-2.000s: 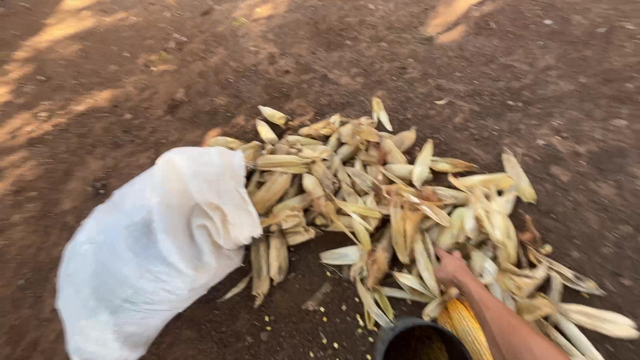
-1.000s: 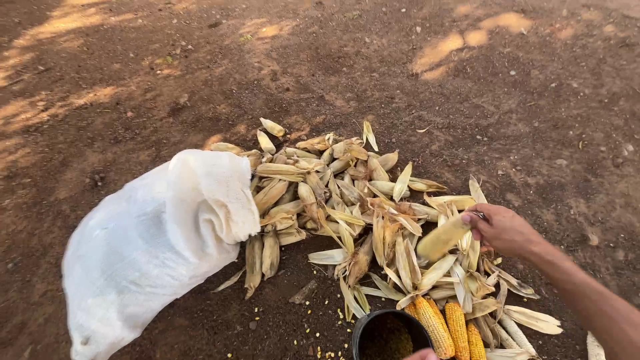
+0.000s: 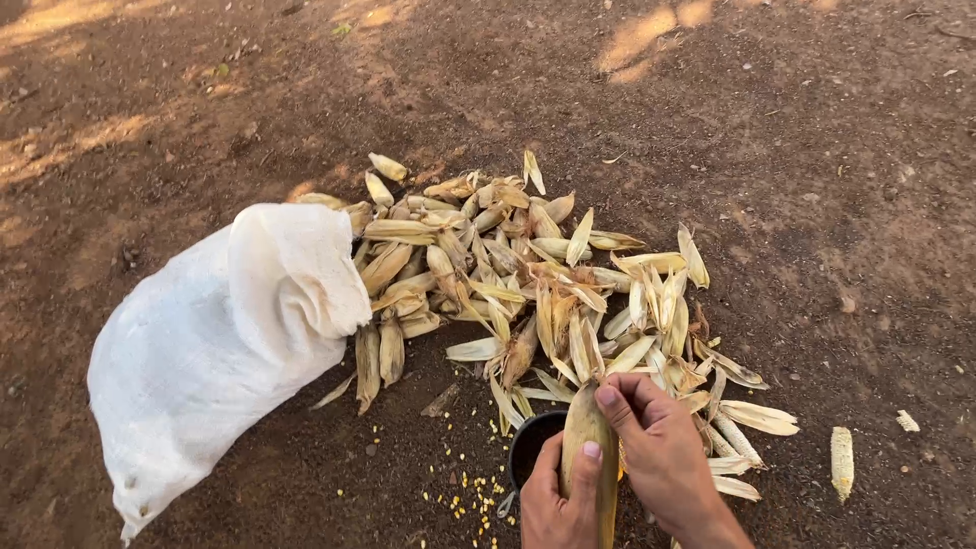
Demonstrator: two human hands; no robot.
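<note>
An ear of corn in its dry husk (image 3: pixel 591 450) stands upright between my hands at the bottom right of centre. My left hand (image 3: pixel 560 492) is wrapped around its lower part. My right hand (image 3: pixel 659 450) pinches the husk at the top of the ear with thumb and fingers. Behind the ear and my left hand, a dark round container (image 3: pixel 534 442) is partly hidden. Just beyond my hands lies a heap of dry husks and unhusked ears (image 3: pixel 496 252). A bit of yellow corn shows between my hands.
A white woven sack (image 3: pixel 206 343) lies on the left, its mouth toward the heap. Loose kernels (image 3: pixel 476 503) are scattered on the bare soil left of the container. A stripped cob (image 3: pixel 842 463) and a small cob piece (image 3: pixel 907 421) lie at the right.
My right hand has come back from the right side of the heap toward the container. My left hand, barely in view a second ago, now holds the husked-over ear.
</note>
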